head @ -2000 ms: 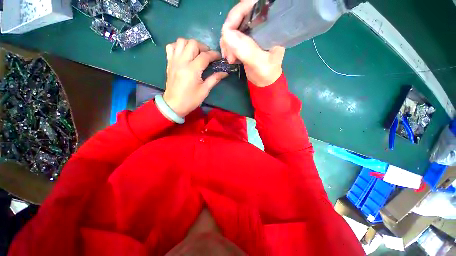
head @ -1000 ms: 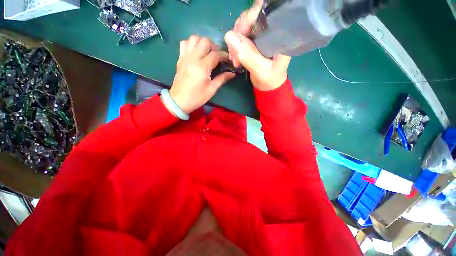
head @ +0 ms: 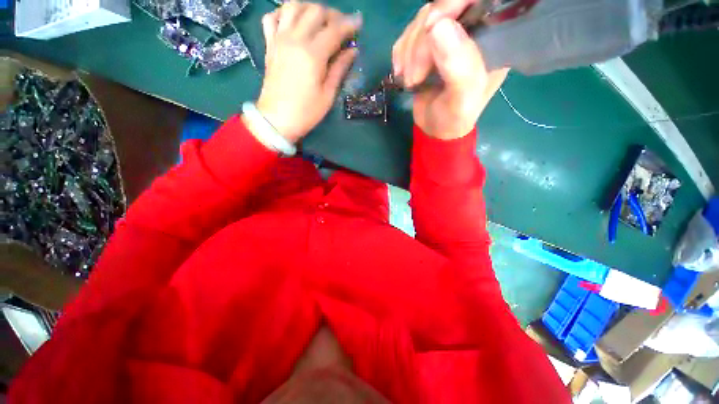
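A small dark circuit board (head: 366,105) with silvery parts lies on the green bench between my hands. My left hand (head: 303,59) is above and left of it, off the board. Its fingers are blurred, and whether they pinch something small I cannot tell. My right hand (head: 449,71) is shut on a large grey power tool (head: 564,35) held sideways. The tool's nose is hidden by my fingers, and its ribbed cord end runs out at the upper right.
A pile of boards (head: 205,47) lies at the upper left beside a white box (head: 71,17). A carton full of boards (head: 55,170) stands at the left. A parts box (head: 653,189) with blue-handled pliers (head: 627,211) is at the right. Blue divided trays (head: 579,317) are below the bench.
My left hand has let go of the board and moved up and left. The board now lies on the bench. My right hand has moved up and right with the tool.
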